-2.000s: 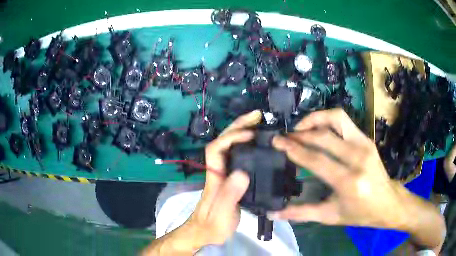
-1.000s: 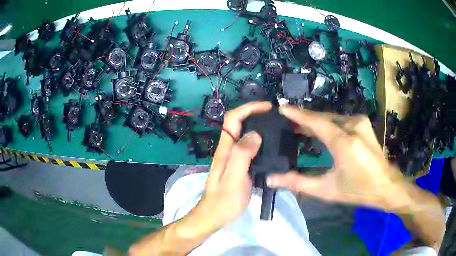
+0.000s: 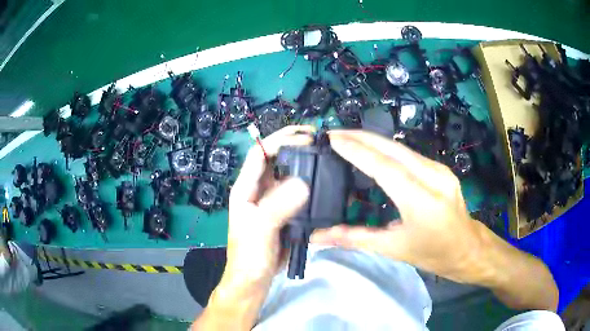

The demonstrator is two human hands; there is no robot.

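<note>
A black housing unit point(image 3: 317, 187) is held between my two bare hands in front of my body, with its plain side up. A black stem point(image 3: 297, 257) points down from its lower edge. My left hand point(image 3: 262, 200) grips the left side, thumb on the face. My right hand point(image 3: 407, 200) holds the right side, fingers at the top edge and thumb near the bottom. A red lead with a white connector plug point(image 3: 253, 130) rises above my left hand. The unit's underside is hidden.
Many part-assembled housing units point(image 3: 218, 160) lie across the green bench mat point(image 3: 187, 223). A cardboard tray point(image 3: 501, 77) heaped with black parts is at the right, with a blue bin point(image 3: 556, 258) below it. A white rail point(image 3: 213, 55) borders the belt. Part of another person point(image 3: 16, 271) shows at far left.
The view has shifted, showing more of the bench's left end. The held unit now sits further left in the picture, and the white plug stands up above my left hand.
</note>
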